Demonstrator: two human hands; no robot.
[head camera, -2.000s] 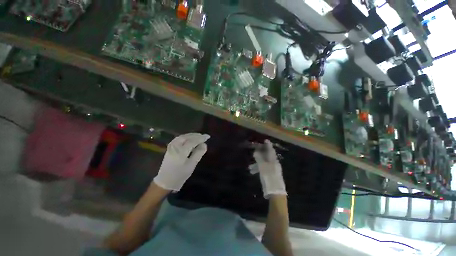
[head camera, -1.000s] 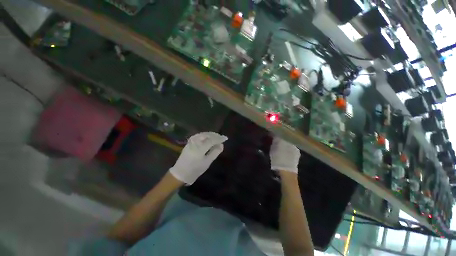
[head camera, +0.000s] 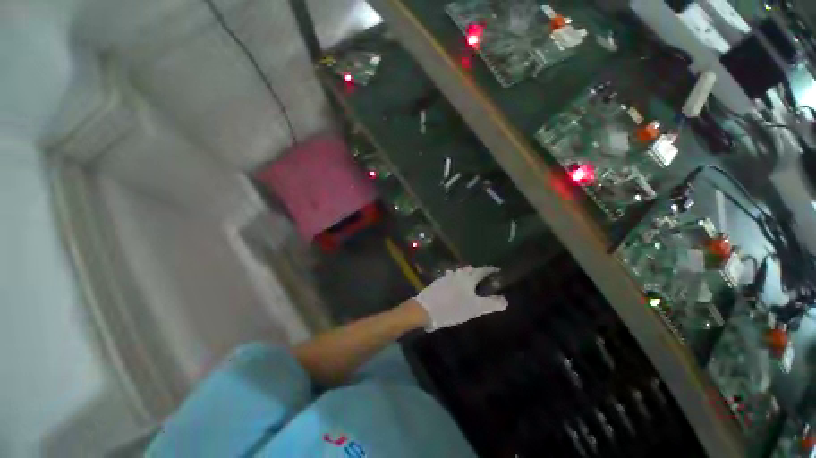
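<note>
My left hand (head camera: 461, 298), in a white glove, is over the upper left part of the black slotted tray (head camera: 501, 376), thumb and fingers apart, with nothing seen in it. My right hand is not in view. Short pale edges of boards (head camera: 608, 416) stand in rows in the tray. Green circuit boards lie on the shelf at the right; one (head camera: 598, 143) has a red light at its front edge, and another (head camera: 684, 268) has a yellow-green light.
The pale shelf edge (head camera: 537, 183) runs diagonally beside the tray. Small pale sticks (head camera: 447, 170) lie on the lower shelf. A pink bin (head camera: 322, 186) stands on the floor at the left. Black cables (head camera: 760, 170) and an adapter (head camera: 759, 58) are at the upper right.
The view has swung to the left and tilted. My right hand, earlier over the tray, is out of the picture. My left hand's fingers are more spread, and the tray's board rows show more clearly.
</note>
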